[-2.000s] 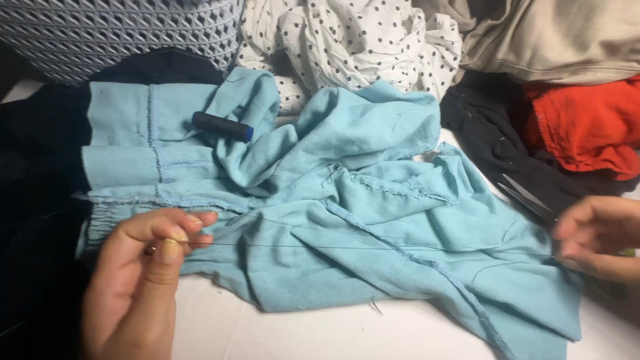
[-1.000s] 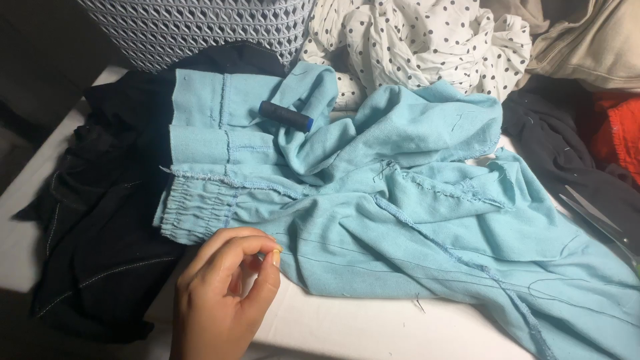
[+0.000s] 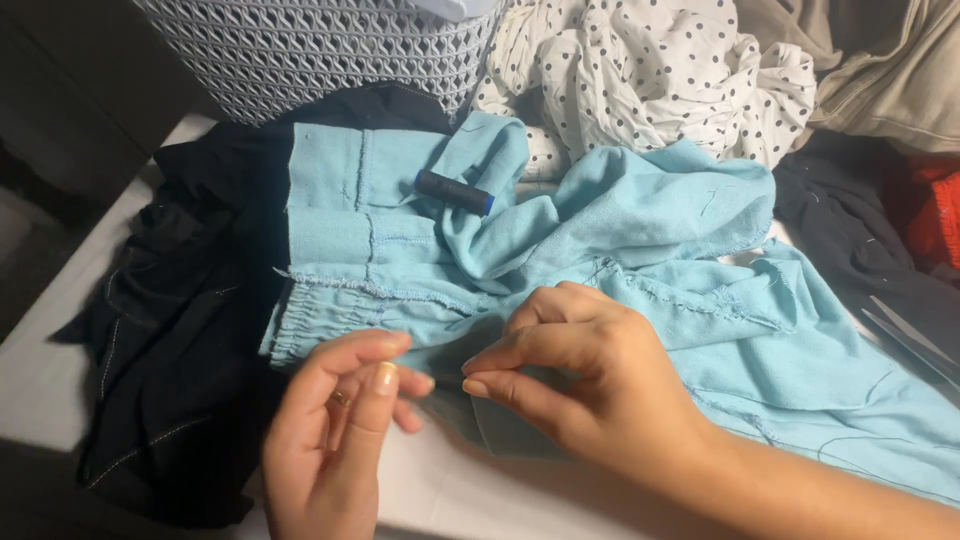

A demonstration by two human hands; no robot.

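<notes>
My left hand (image 3: 345, 420) is raised over the near edge of a light blue garment (image 3: 645, 202), its fingers apart and a ring on one of them. Close to its fingertips, my right hand (image 3: 570, 367) has thumb and forefinger pinched together; a thin dark strand seems to run from the pinch, but what it holds is too small to tell. A spool of dark thread (image 3: 454, 193) lies on the garment, beyond both hands. The garment shows rough seams and a gathered waistband at its left. Scissors (image 3: 911, 337) lie at the right edge, partly cut off by the frame.
Black cloth with pale stitching (image 3: 150, 390) lies at the left. A grey plastic basket (image 3: 322, 60) stands at the back, beside white polka-dot fabric (image 3: 622, 82). Beige fabric (image 3: 892, 67), dark cloth (image 3: 832, 202) and red cloth (image 3: 930, 202) are at the right. The white table surface (image 3: 442, 480) shows in front.
My right hand, at the right edge two seconds ago and out of view one second ago, is now beside my left hand. My left fingers, closed together one second ago, have spread.
</notes>
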